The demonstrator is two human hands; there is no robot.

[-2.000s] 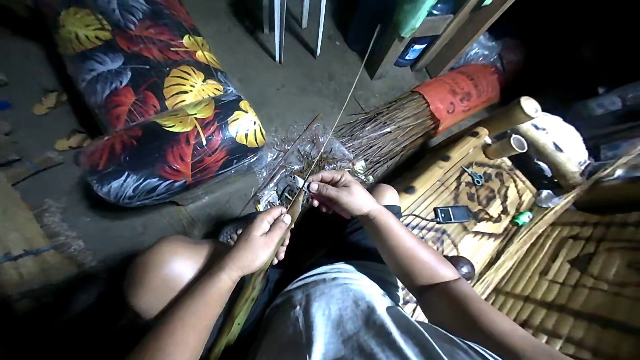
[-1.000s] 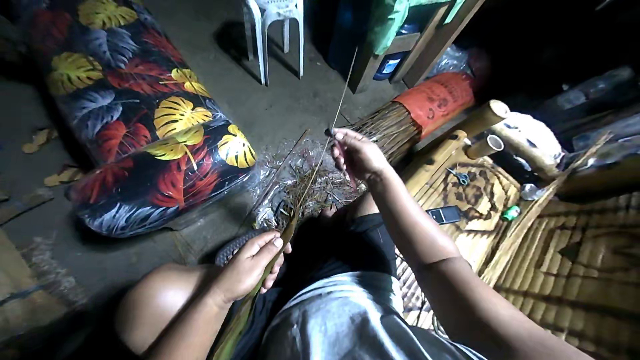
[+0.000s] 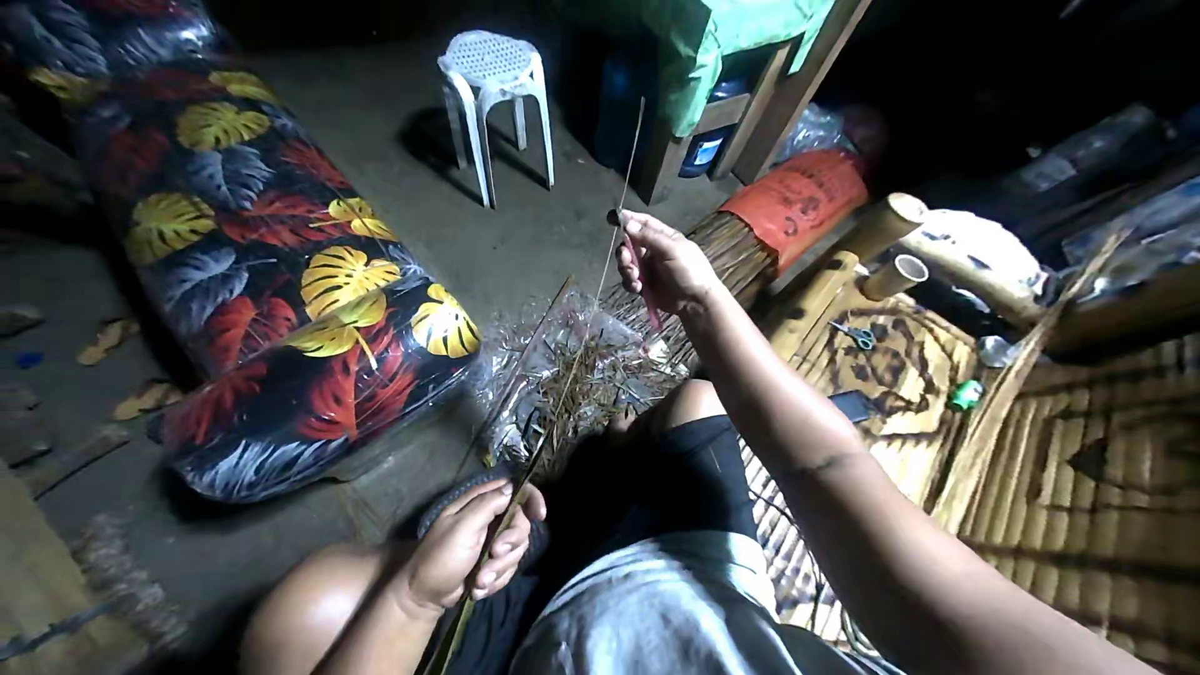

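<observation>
My left hand (image 3: 473,544) grips a long green-brown leaf strip (image 3: 452,637) above my left thigh. A thin pale rib or fiber (image 3: 609,265) runs up from near that strip, past my right hand, and ends above it. My right hand (image 3: 661,262), raised ahead with the arm stretched out, is closed around a slim reddish-handled tool (image 3: 647,298); its small dark end touches or lies beside the thin fiber. What kind of tool it is I cannot tell. Below my hands lies a heap of shavings (image 3: 600,375) on clear plastic.
A plastic-wrapped leaf-print cushion or mattress (image 3: 281,272) lies left. A white stool (image 3: 495,70) stands ahead. A bundle of thin sticks (image 3: 727,248) with a red sack (image 3: 797,202) lies front right. On the bamboo bench at right are scissors (image 3: 855,335), a phone (image 3: 851,406) and a green object (image 3: 966,395).
My right hand has moved up and away from my left hand, along the thin fiber. The left hand stays on the leaf strip. The view has shifted somewhat, showing the whole stool.
</observation>
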